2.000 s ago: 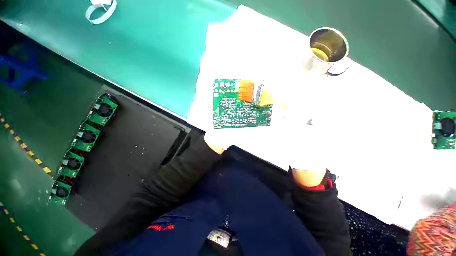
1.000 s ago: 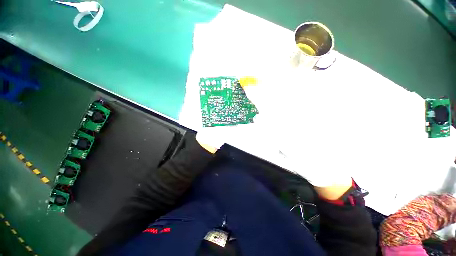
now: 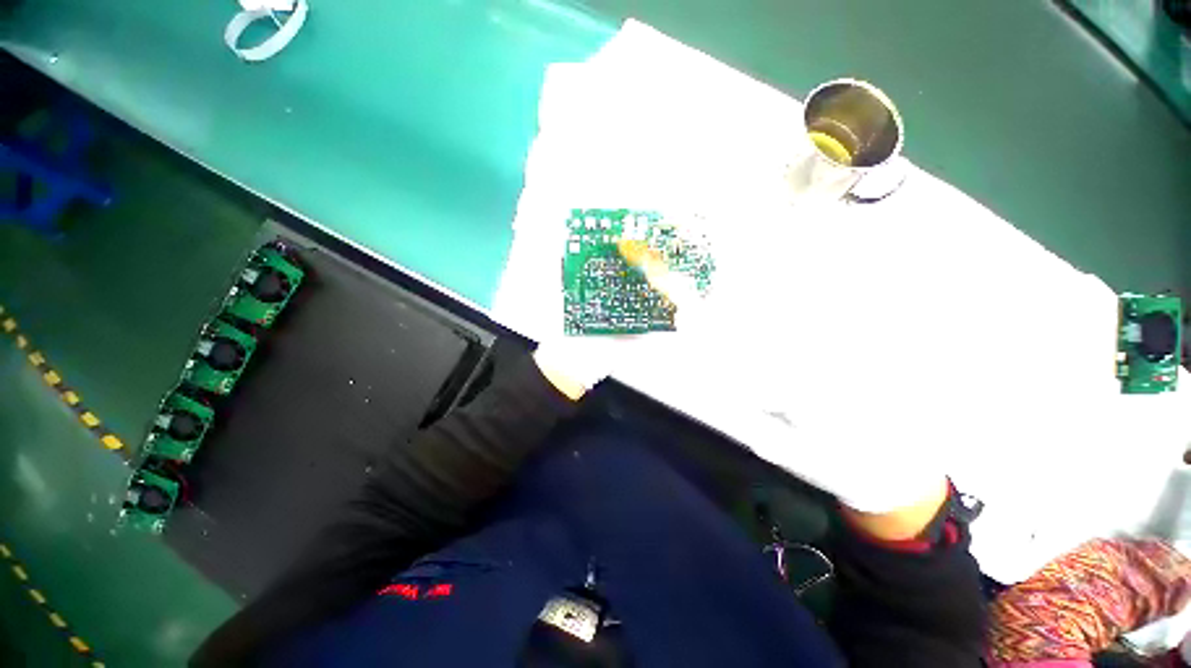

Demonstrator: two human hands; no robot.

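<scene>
A green circuit board [image 3: 601, 281] lies speckled solder side up on the white sheet [image 3: 993, 274]. An orange-yellow brush [image 3: 640, 255], thin and edge-on, slants over the board's upper right part. My right hand [image 3: 856, 457] is washed out against the sheet; only its wrist shows clearly, and the brush runs into its white glare. My left hand [image 3: 564, 371] is at the board's lower left edge; its fingers are lost in the white. A metal mug [image 3: 875, 111] with yellowish liquid stands at the upper right.
Another board with a black fan [image 3: 1149, 342] lies at the far right. Several fan boards [image 3: 222, 355] line the black tray [image 3: 327, 418] at the left. A white strap [image 3: 268, 33] lies on the green mat. Another person's patterned sleeve [image 3: 1084, 600] is at the lower right.
The brush was broad and flat over the board, then mostly hidden at its upper right, and now shows edge-on over it. My right wrist has moved right and down. The view has shifted slightly.
</scene>
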